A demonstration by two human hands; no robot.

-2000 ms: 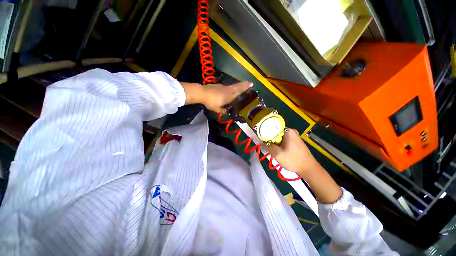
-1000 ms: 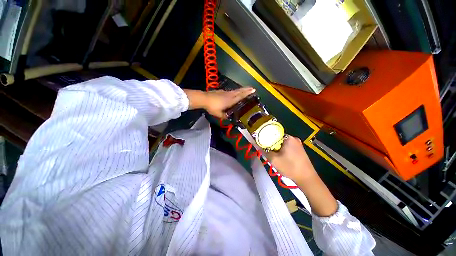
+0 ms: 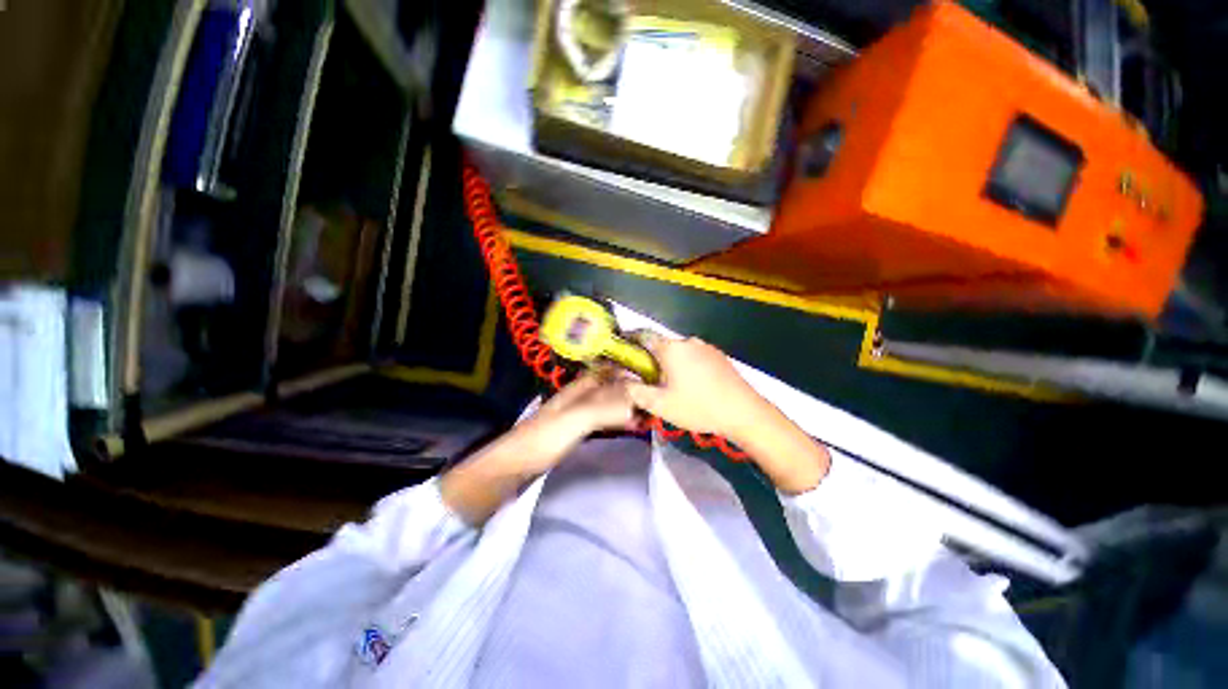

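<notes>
The pneumatic stapler point(image 3: 579, 331), with a round yellow head and yellow handle, is held in front of my body, its head turned up towards the camera. My right hand point(image 3: 694, 388) is closed around its handle. My left hand point(image 3: 582, 415) is at the tool's lower part, fingers against my right hand; blur hides whether it grips the tool. A coiled red air hose point(image 3: 501, 276) runs from the upper left down to the hands, and more of it shows below my right hand.
An open brown carton point(image 3: 663, 168) with white contents sits on a grey cabinet point(image 3: 498, 101). An orange machine point(image 3: 916, 189) with a small screen stands at the right. Brown-edged cartons point(image 3: 202, 518) are at the left. Yellow lines point(image 3: 673, 277) mark the dark green floor.
The stapler has turned, its head now at the upper left of my hands. My left hand has moved from its dark end down beside my right hand. The view has swung around.
</notes>
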